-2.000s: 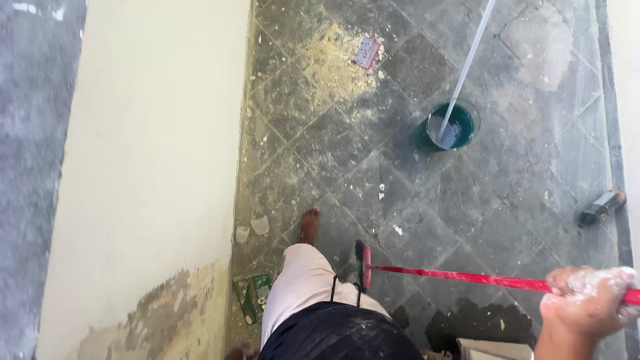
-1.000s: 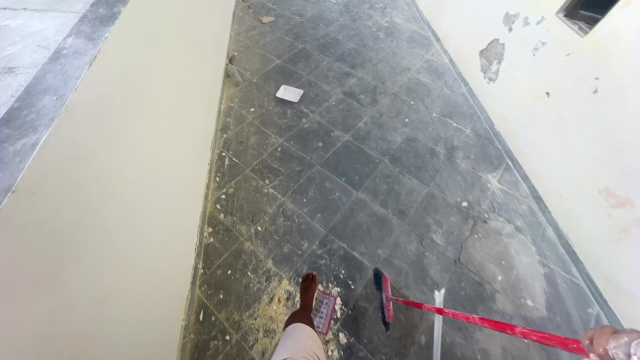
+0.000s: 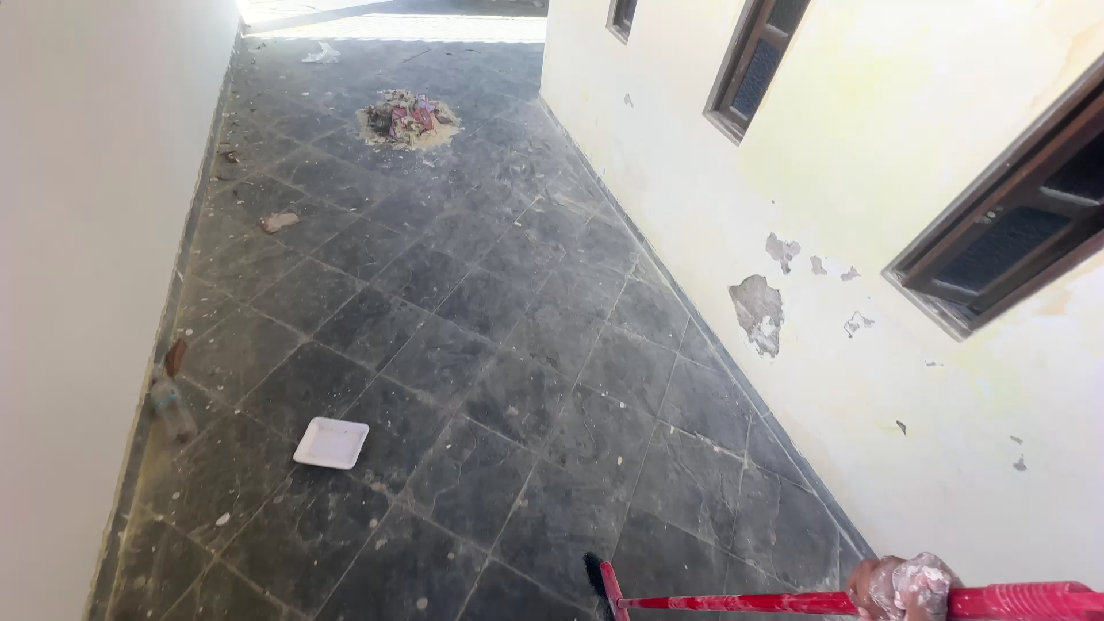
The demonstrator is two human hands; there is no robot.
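Note:
My right hand (image 3: 901, 588), coated with a pale residue, is closed around the red handle (image 3: 742, 603) of a broom at the lower right. The handle lies nearly level across the view and runs out past the right edge. At its left end the red broom head (image 3: 611, 591) with dark bristles is by the floor, cut off by the bottom edge. A white foam tray (image 3: 332, 443) lies on the dark stone tiles to the left of the broom head. A plastic bottle (image 3: 173, 409) lies beside the left wall. My left hand is out of view.
A debris heap (image 3: 412, 121) stands farther along the passage, with a crumpled white scrap (image 3: 323, 53) beyond it. A brownish piece (image 3: 279, 222) lies left of centre. Walls bound both sides; the right one has peeling patches (image 3: 759, 312) and dark-framed windows (image 3: 992, 233).
The view has moved forward along the passage and tilted up; the bucket, bare foot and pinkish card seen earlier are out of it. My right hand still holds the broom.

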